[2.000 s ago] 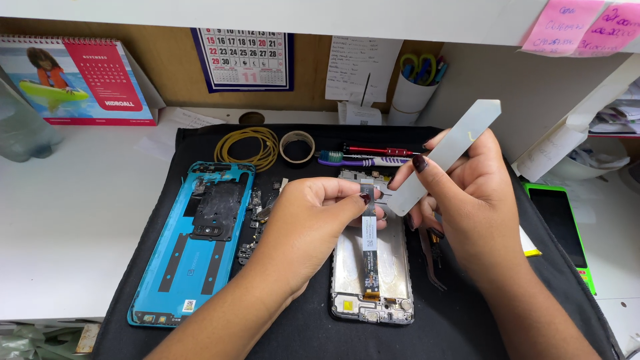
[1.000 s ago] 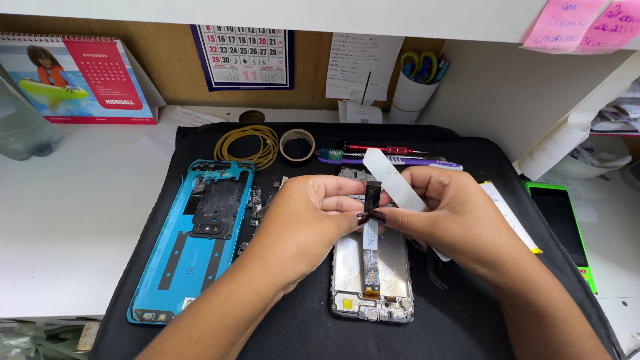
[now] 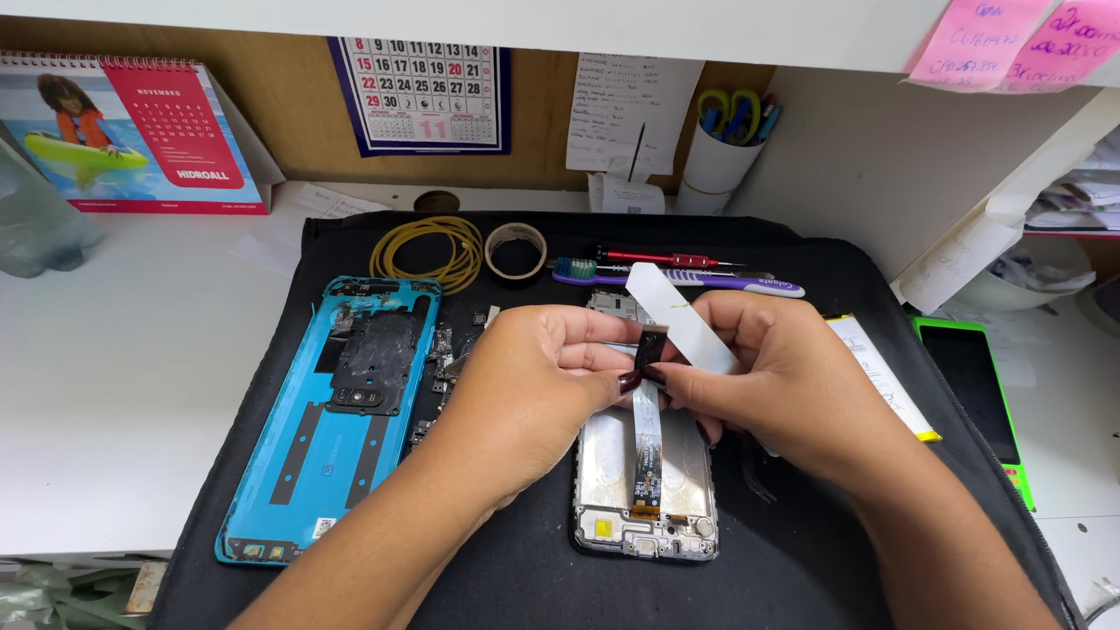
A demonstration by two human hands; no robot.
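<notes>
An opened smartphone's metal mid-frame [image 3: 604,472] lies on a black mat. From its lower end a flat flex cable [image 3: 647,429] runs up to my hands, its dark upper end raised off the frame. My left hand [image 3: 547,376] pinches this cable between thumb and fingers. My right hand [image 3: 761,376] has its thumb tip at the same part of the cable and also holds a white flat strip [image 3: 678,319], which slants up to the left. The fingers behind the cable are partly hidden. To the left lies a blue phone back cover [image 3: 302,437] with a black camera part.
Behind the phone are a toothbrush [image 3: 752,284], a red screwdriver [image 3: 674,259], a tape roll [image 3: 515,252] and coiled yellow cord [image 3: 426,254]. Small boards [image 3: 444,350] lie beside the cover. At right are a battery [image 3: 884,376], tweezers [image 3: 757,477] and a green-framed device [image 3: 971,394].
My right hand has come down to the cable beside my left hand. The white strip, tilted up to the right two seconds ago, now tilts up to the left.
</notes>
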